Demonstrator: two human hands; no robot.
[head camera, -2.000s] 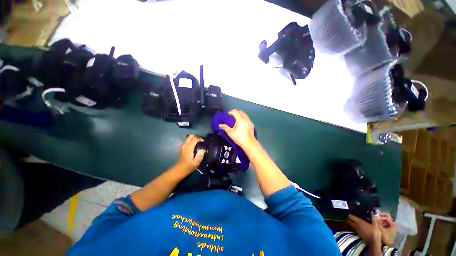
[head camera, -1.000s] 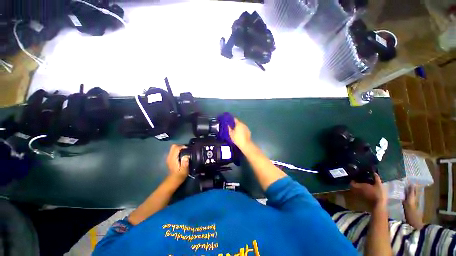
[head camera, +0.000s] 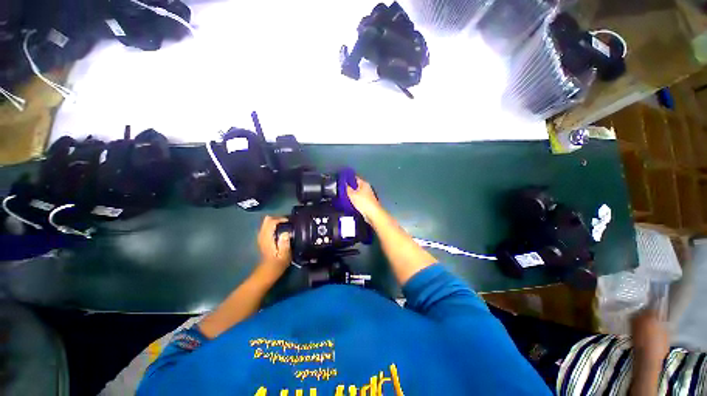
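A black multi-head security camera (head camera: 316, 234) is held over the green bench top (head camera: 457, 182), close to my chest. It shows a round part with pale dots and a white label. My left hand (head camera: 273, 241) grips its left side. My right hand (head camera: 363, 203) holds a crumpled purple cloth (head camera: 346, 186) against the camera's upper right side, by a barrel-shaped camera head (head camera: 314, 186). The fingertips of my right hand are partly hidden by the cloth.
More black cameras stand at left (head camera: 116, 174) and just beyond my hands (head camera: 244, 166). One camera (head camera: 387, 46) is on the white strip (head camera: 256, 69). Another (head camera: 546, 236) lies at right, its white cable reaching toward me. Ribbed air-column bags (head camera: 539, 85) stand far right. A neighbour's forearm (head camera: 650, 348) is lower right.
The camera has turned so its dotted part and label face up, and the cloth has moved along its upper right. The neighbour's hand has left the right-hand camera. The view has shifted.
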